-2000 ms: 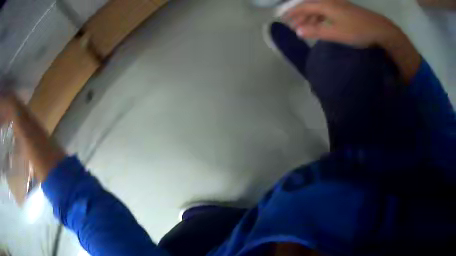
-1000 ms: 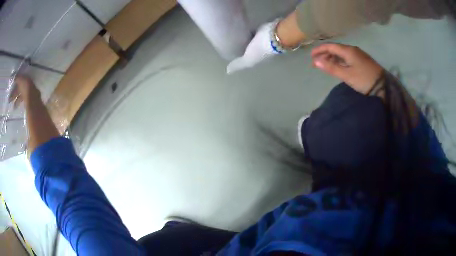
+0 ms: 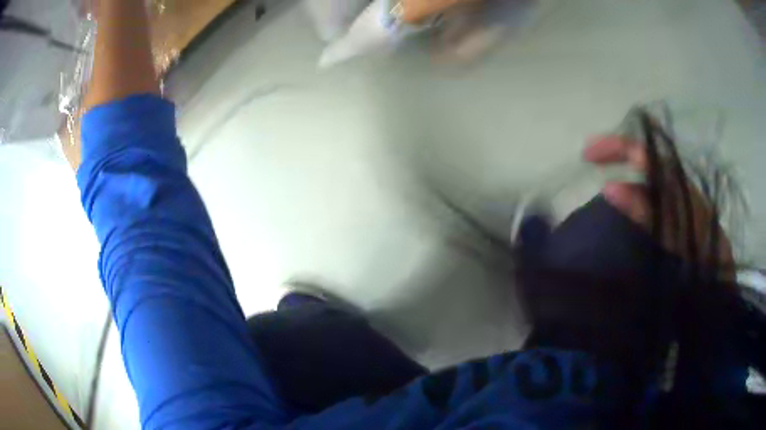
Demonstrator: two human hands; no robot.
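Note:
The stack of white boxes (image 3: pixel 34 92) is at the upper left, partly cut off by the frame edge. Shiny clear plastic film (image 3: pixel 74 88) lies along its side. My left forearm reaches up over the film; the hand is at or past the top edge, so its fingers cannot be seen. A brown cardboard strip (image 3: pixel 189 25) shows beside the stack's base. My right hand (image 3: pixel 630 176) is at the right above my leg, blurred, fingers apart and empty, partly covered by dark strands of hair.
Another person's white-gloved hand (image 3: pixel 357 35) and blurred arm are at the top centre, beside a pale blurred object (image 3: pixel 329 15). Yellow-and-black tape (image 3: pixel 34 357) and a brown edge (image 3: pixel 18 386) are at the lower left. Grey-green floor (image 3: pixel 319 185) lies between.
My left arm has moved up and right in view, its hand leaving the frame. My right hand is lower and farther right. The gloved hand, absent at first, has shifted up and left.

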